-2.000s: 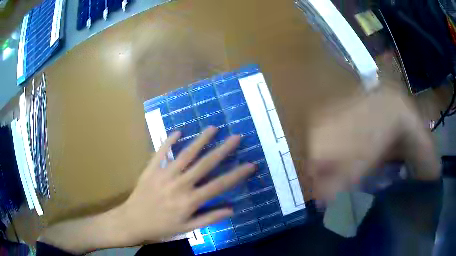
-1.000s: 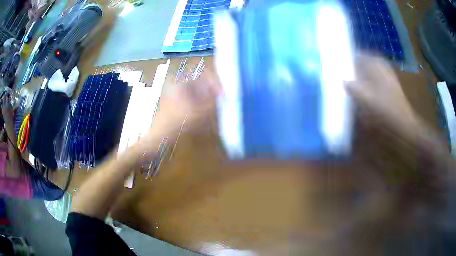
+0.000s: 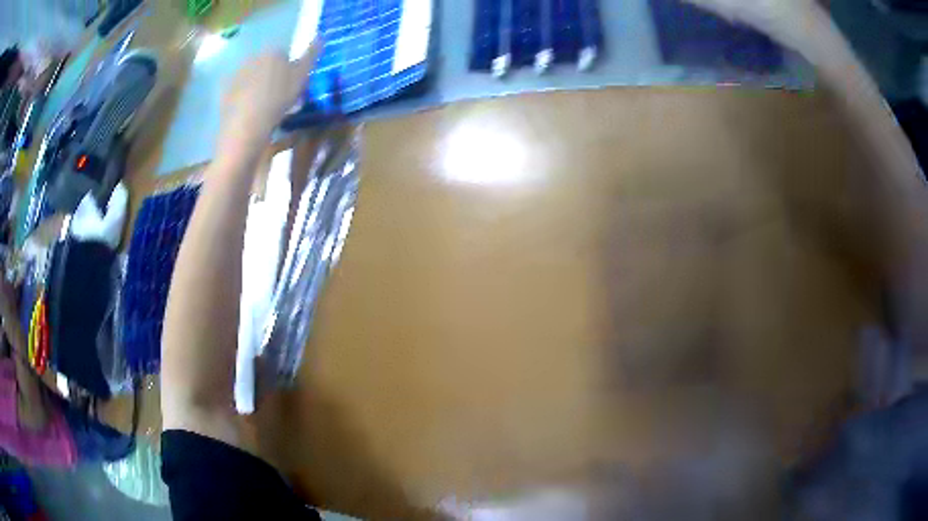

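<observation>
A blue cell sheet with white bands [image 3: 368, 53] lies on a pile at the far edge, cut by the top of the picture. My left hand [image 3: 267, 90] is blurred at the left edge of this pile; its fingertips are at the sheet's edge, and its grip is unclear. My right hand [image 3: 778, 12] is at the top right, blurred and partly cut off, above a dark cell string stack [image 3: 712, 43]. Its fingers cannot be made out.
Another cell string stack [image 3: 534, 31] stands between them. White strips [image 3: 262, 275] and silvery ribbon [image 3: 315, 254] lie on the brown mat [image 3: 488, 295]. A dark blue stack [image 3: 153, 275] and grey equipment [image 3: 97, 132] are left. A person's pink sleeve [image 3: 36, 417] shows at far left.
The banded sheet that both hands held raised is no longer in the air; a banded sheet lies on the far pile. My hands are farther apart, the right at the upper right.
</observation>
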